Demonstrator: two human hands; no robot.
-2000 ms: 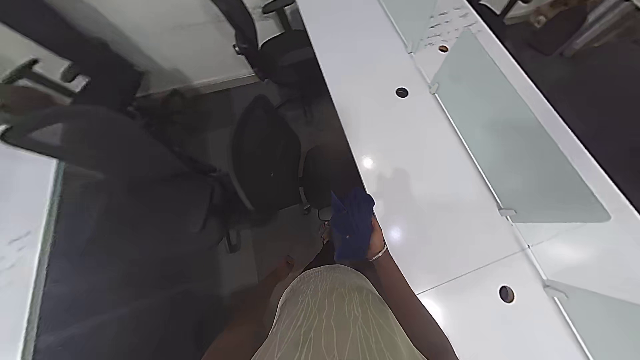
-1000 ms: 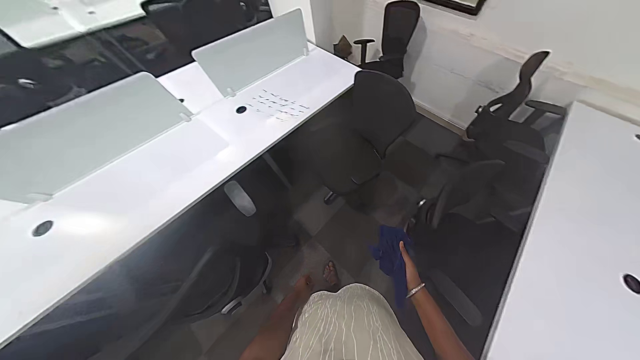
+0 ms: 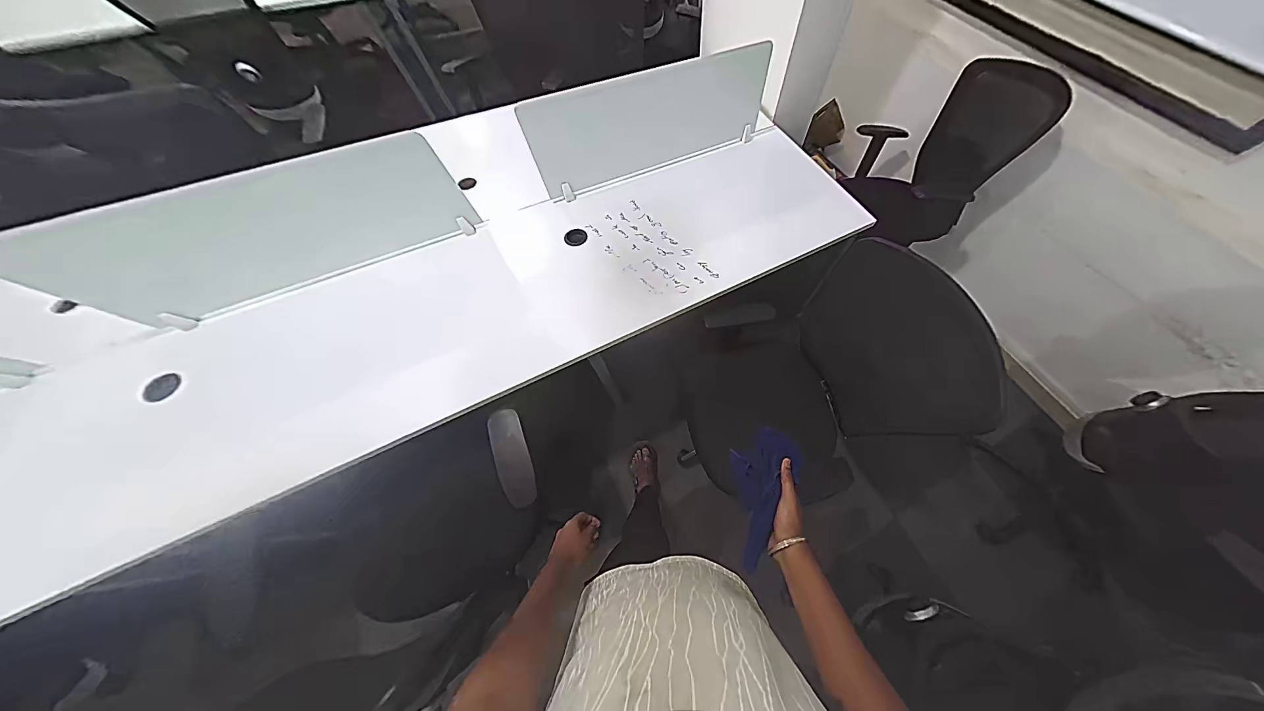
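My right hand [image 3: 787, 506], with a bracelet at the wrist, grips a dark blue cloth [image 3: 760, 484] that hangs loosely over the seat of a black office chair [image 3: 904, 336]. Lower and nearer my body, my left hand [image 3: 577, 538] has its fingers curled, and I see nothing in it. Beside that hand is the armrest [image 3: 512, 459] of another dark chair. A long white desk [image 3: 395, 346] stretches across the view beyond both hands, touched by neither. Handwriting in dark ink marks its right part.
Frosted glass dividers [image 3: 642, 123] stand along the desk, which has round black cable holes [image 3: 162, 387]. A mesh-backed chair [image 3: 992, 128] stands by the wall at the upper right. More dark chairs [image 3: 1175, 444] crowd the right side. My foot [image 3: 644, 466] is on the tiled floor.
The view has swung round strongly, and the written-on desk end now lies nearer. The blue cloth stays in my right hand throughout.
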